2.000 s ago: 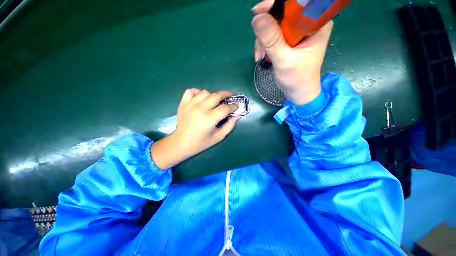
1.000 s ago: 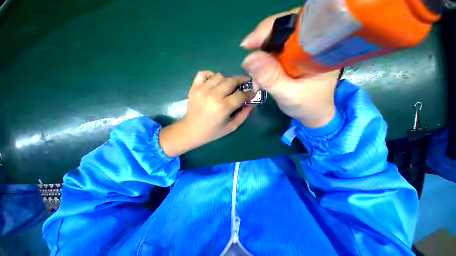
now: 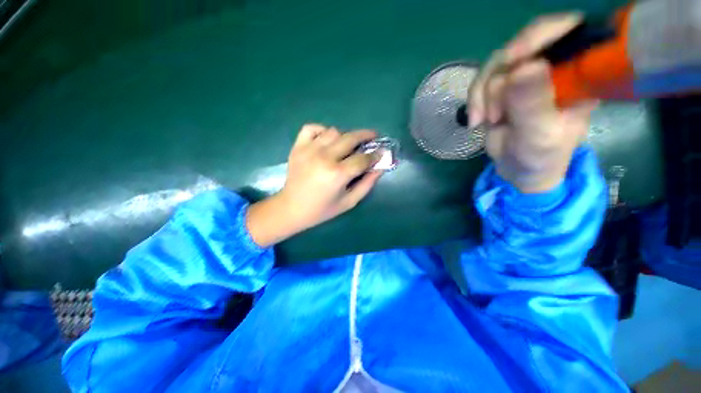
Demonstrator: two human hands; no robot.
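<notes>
My left hand holds a small watch-like housing with a pale inside and a dark rim in its fingertips, low over the green bench. My right hand is blurred and grips the orange electric screwdriver, whose grey-white band is cut off by the right edge. The dark tip of the driver is at the right part of the round speckled screw dish. My right fingers cover the dish's right rim. Single screws are too small to tell.
The glossy green bench curves across the view. Dark trays stand at the right edge. A blurred binder clip is on the bench edge at right. Rows of small silvery pieces show at lower left.
My right hand and the screwdriver have moved right, from the housing to the dish, which is in sight again. My left hand still holds the housing and has shifted little.
</notes>
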